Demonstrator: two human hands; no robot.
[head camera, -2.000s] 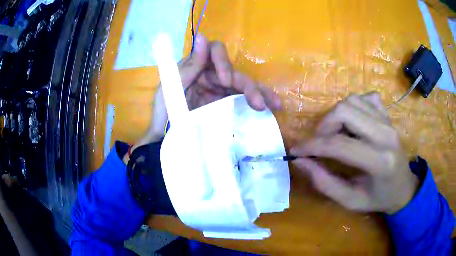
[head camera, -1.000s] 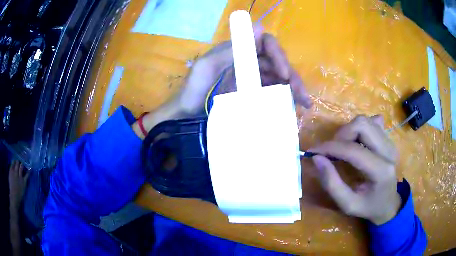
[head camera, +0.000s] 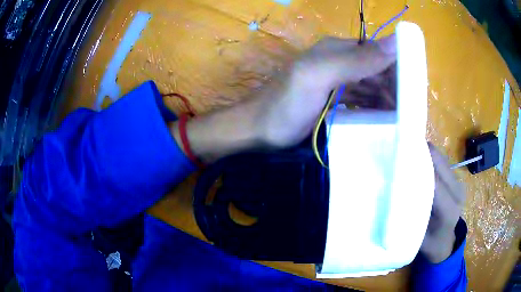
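Observation:
A white camera housing is tilted in front of me, its antenna pointing up and its black ringed front part to the left. My left hand, blurred, holds the housing from its upper side, with the fingers partly behind the antenna. Thin yellow and blue wires run beside this hand; dark and purple lead ends show above it. My right hand is behind the housing's right side. Its fingertips and anything in them are hidden.
A small black module with a pale lead lies on the orange bench at the right. Pale strips are stuck on the bench at left and right. Dark ribbed trays stand at the far left.
The housing has moved right and turned, with my left hand moving along. My right hand, seen earlier with a thin dark rod at the housing, is now mostly hidden behind it.

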